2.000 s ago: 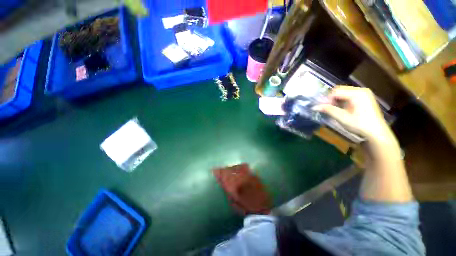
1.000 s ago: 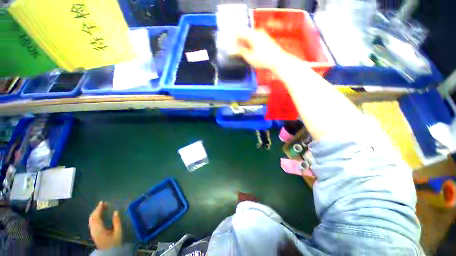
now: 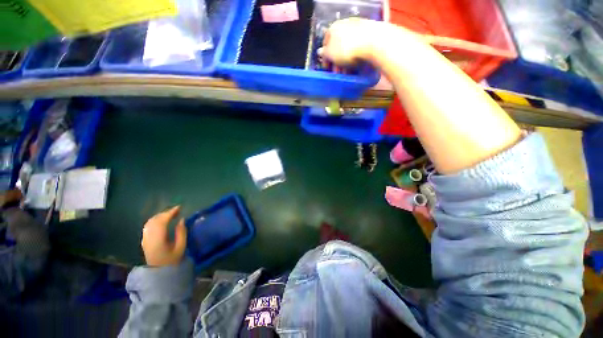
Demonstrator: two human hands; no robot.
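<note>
My right hand (image 3: 350, 43) reaches into a blue bin (image 3: 297, 80) on the raised shelf. Its fingers are bent down over the bin's right part, where clear plastic shows, and what they touch is hidden. The bin's left part holds a dark mass (image 3: 274, 46) with a pink slip (image 3: 280, 12) on it. My left hand (image 3: 164, 239) is empty, thumb and fingers apart, beside the left edge of a small blue tray (image 3: 219, 228) on the green bench. A white packet in clear plastic (image 3: 266, 169) lies behind the tray.
A red bin (image 3: 456, 33) stands right of the blue bin. Short dark pieces (image 3: 366, 156) lie at the back of the bench, near spools (image 3: 415, 175) and a pink item (image 3: 399, 197). A brown cloth (image 3: 332, 232) lies at the front. Another person's sleeve (image 3: 25, 241) shows at left.
My right hand has left the box at right, where it held a clear bag, and gone up to the shelf bin. My left hand has come into view beside the tray. The view has shifted.
</note>
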